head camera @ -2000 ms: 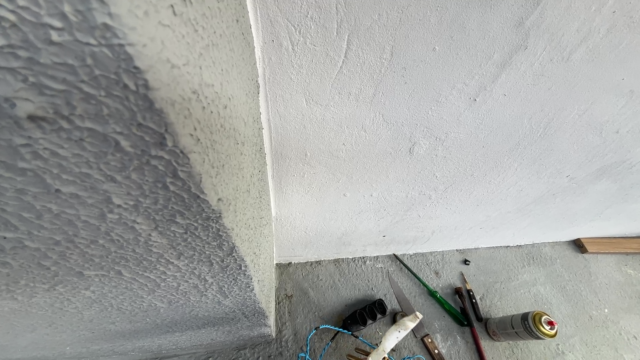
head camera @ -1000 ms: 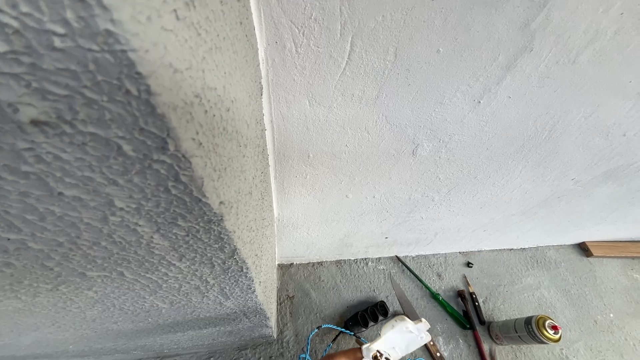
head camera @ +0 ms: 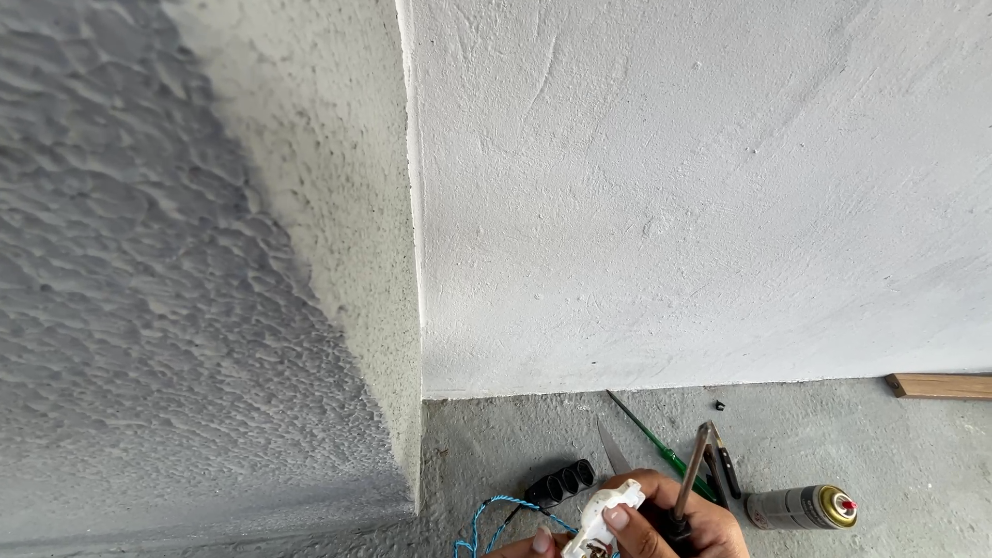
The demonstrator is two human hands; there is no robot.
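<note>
At the bottom of the head view my right hand [head camera: 670, 519] pinches a white plastic electrical fitting [head camera: 604, 515] between thumb and finger. The same hand also holds a tool with a bent metal shaft [head camera: 694, 473] and a dark handle, perhaps a soldering iron. Only the fingertips of my left hand [head camera: 535, 544] show, at the fitting's lower left; whether they grip it is unclear. Wire ends show at the fitting's lower end. A twisted blue and black cable [head camera: 480, 515] loops to the left, near a black socket block [head camera: 559, 482] on the floor.
On the concrete floor [head camera: 914, 457] lie a green-handled screwdriver [head camera: 666, 452], a knife blade [head camera: 612, 448], a small dark-handled knife [head camera: 727, 469] and a gas or spray can [head camera: 802, 508]. A wooden strip [head camera: 945, 386] lies by the white wall [head camera: 659, 194]. A rough grey wall [head camera: 194, 310] rises on the left.
The white fitting has shifted right and is now in my right hand. The bent-shafted tool now stands raised in that hand. My left fingertips remain near the bottom edge.
</note>
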